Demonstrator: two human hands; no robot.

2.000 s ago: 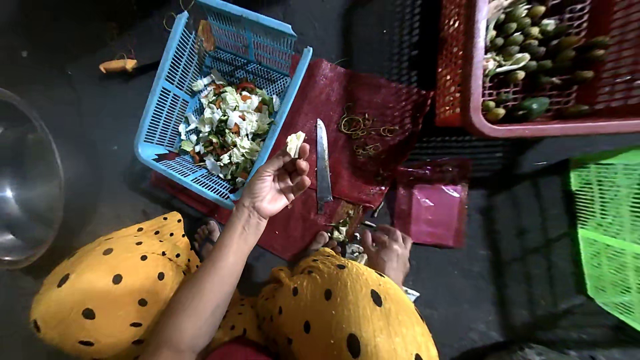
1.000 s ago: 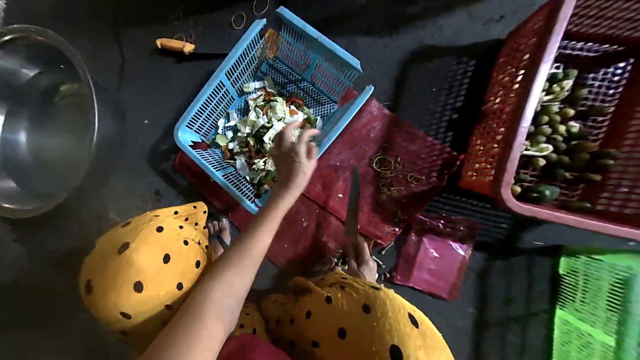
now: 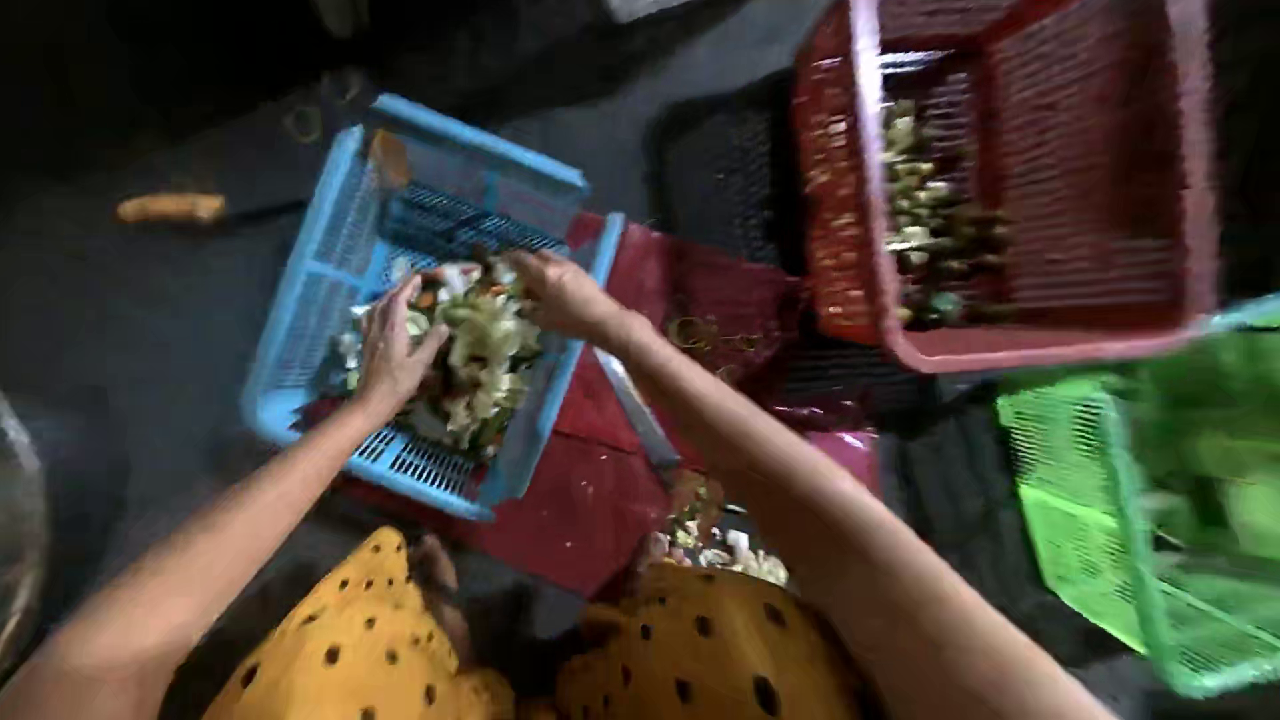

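Both hands are inside the blue plastic basket (image 3: 560, 395), at the heap of chopped vegetables (image 3: 485, 350), pale and green with orange and red bits. My left hand (image 3: 398, 350) rests on the heap's left side, fingers spread. At the upper right of the heap, my right hand (image 3: 560, 290) has bent fingers; blur hides whether they hold any pieces. A knife blade (image 3: 635, 410) lies on the dark red sheet (image 3: 570, 500) right of the basket, under my right forearm. Rubber bands (image 3: 700, 335) lie on the sheet further up.
A red plastic crate (image 3: 1040, 350) with small green produce (image 3: 920, 210) stands upper right, a green basket (image 3: 1110, 500) below it. An orange-handled tool (image 3: 172, 208) lies left of the blue basket. A metal basin's rim (image 3: 25, 500) shows at the left edge. Scraps (image 3: 740, 555) lie near my knee.
My right hand has moved from beside the knife near my knee into the blue basket. The knife, raised beside that hand one second ago, now lies on the sheet. My left hand has shifted left across the heap.
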